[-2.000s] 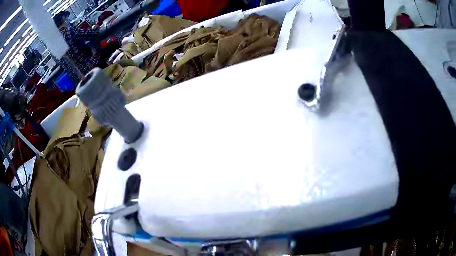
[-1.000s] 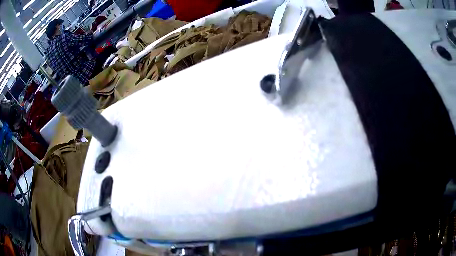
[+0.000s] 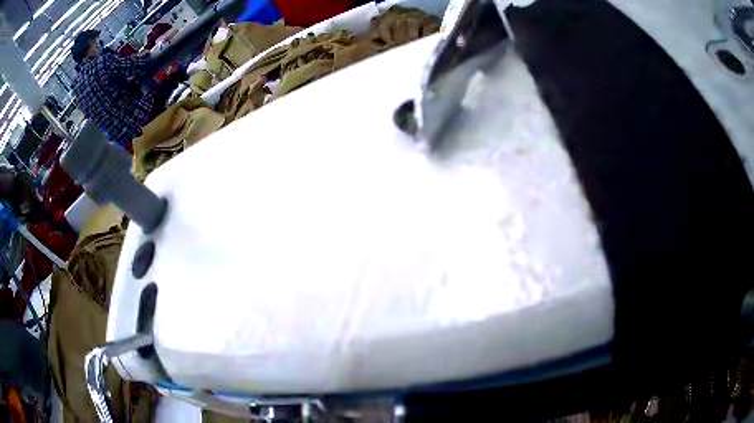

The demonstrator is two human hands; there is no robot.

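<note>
The large white sewing machine head [image 3: 347,248] fills most of the view, with a blue stripe along its lower edge. A grey ribbed knob [image 3: 112,178] stands tilted on its left end. A curved chrome guard [image 3: 96,382] shows at the lower left. A wide black band [image 3: 637,165] wraps the arm at the right. Neither of my hands is in view. The needle area is hidden below the head and the picture's lower edge.
Brown cloth pieces [image 3: 331,56] lie crumpled behind the head. More brown cloth [image 3: 73,330] hangs at the left. Narrow brown strips [image 3: 686,398] show at the lower right. A person in a checked shirt [image 3: 112,91] is in the left background.
The machine head has shifted left in the view and looks larger, as the camera moved. The person in the checked shirt shows more clearly than at first.
</note>
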